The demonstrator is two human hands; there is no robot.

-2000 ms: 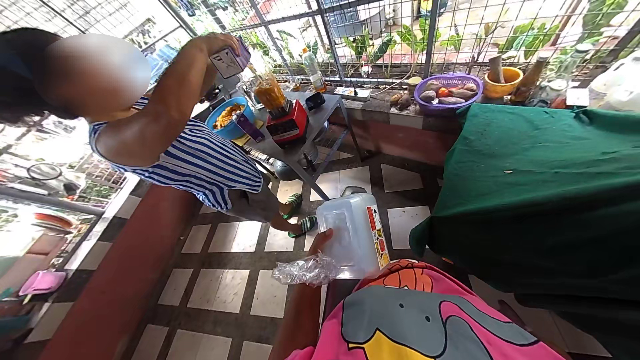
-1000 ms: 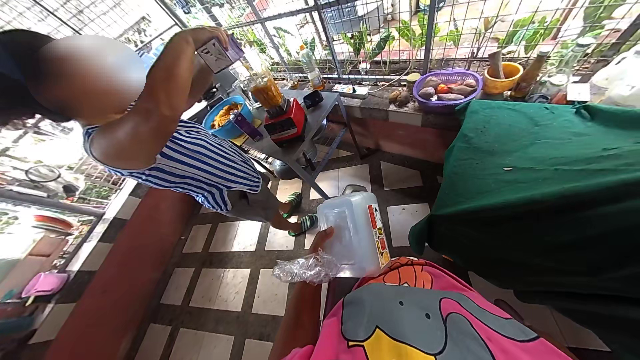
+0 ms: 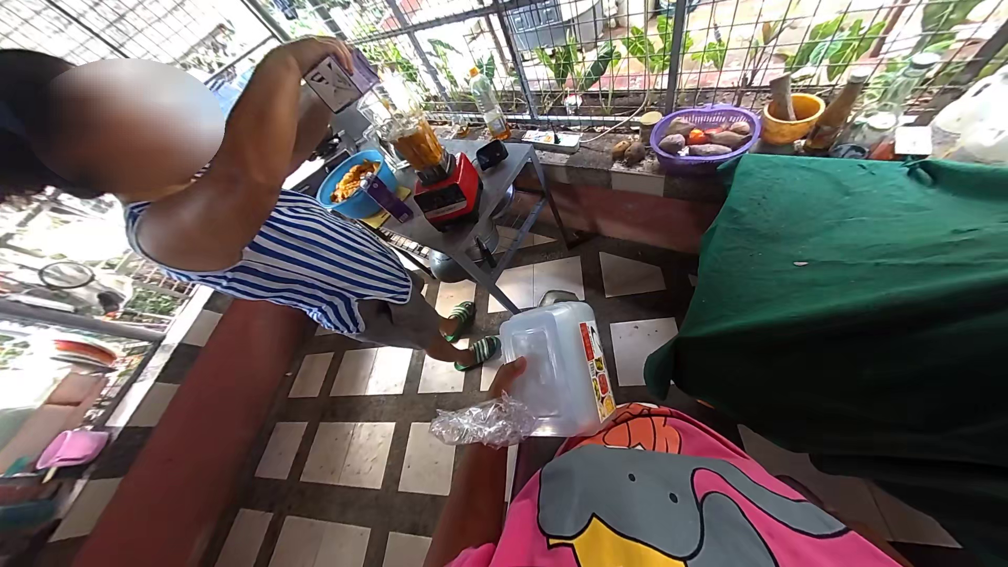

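Note:
My left hand (image 3: pixel 508 378) holds a translucent plastic container (image 3: pixel 551 370) with a printed label, against the pink printed shirt. Crumpled clear plastic wrap (image 3: pixel 484 423) hangs at the same hand. My right hand is not in view. At the metal table (image 3: pixel 504 185), a person in a blue-striped top (image 3: pixel 315 252) tips a carton (image 3: pixel 340 81) over the jar of a red blender (image 3: pixel 449 193), which holds orange-brown contents. A blue bowl (image 3: pixel 361 206) of orange food stands beside the blender, with a purple carton (image 3: pixel 387 198) near it.
A green cloth (image 3: pixel 858 268) covers a surface at the right. On the ledge are a purple basket (image 3: pixel 705 161) of root vegetables, a yellow mortar (image 3: pixel 794 118) and several bottles. A plastic bottle (image 3: pixel 490 106) stands by the wire fence. A low red wall (image 3: pixel 213 433) runs along the left.

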